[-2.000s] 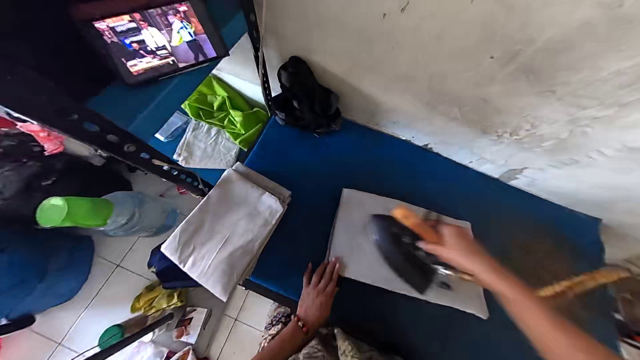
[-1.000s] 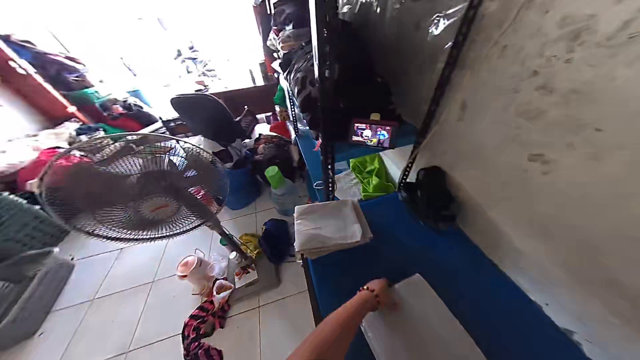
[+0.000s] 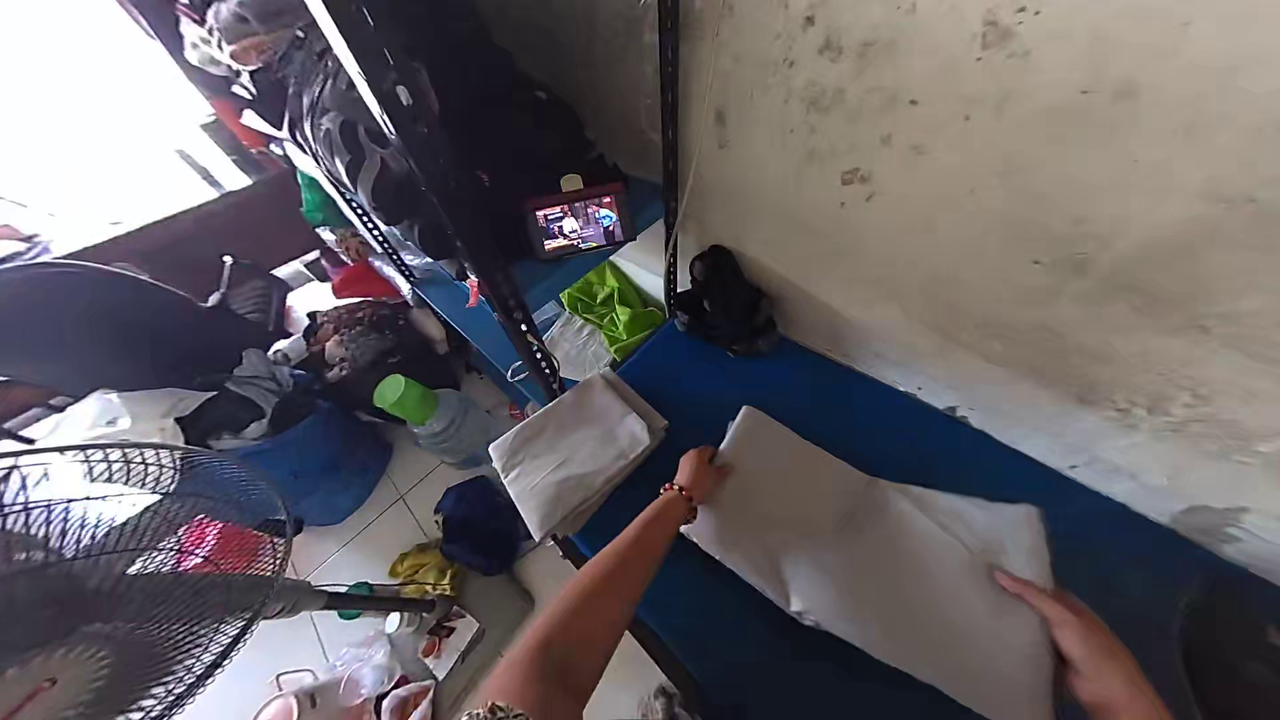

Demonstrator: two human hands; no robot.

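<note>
A light grey-white cloth is stretched out above the blue-covered table. My left hand, with a beaded bracelet at the wrist, grips its left edge with the fingers closed. At the right end of the cloth is my right hand, its thumb on top and the other fingers hidden beneath or behind the fabric. A stack of folded pale cloth lies at the table's left end, left of my left hand. A dark shape, partly cut off, stands at the right edge; it looks like the iron.
A black bundle sits against the wall at the table's back. Green fabric and a tablet with a lit screen are on the blue shelf. A pedestal fan, a water jug with a green cap and piled clothes stand left.
Two seconds ago my right hand held the iron on the folded cloth; now it is at the cloth's right end. The cloth is opened out wider, and my left hand has taken hold of its edge.
</note>
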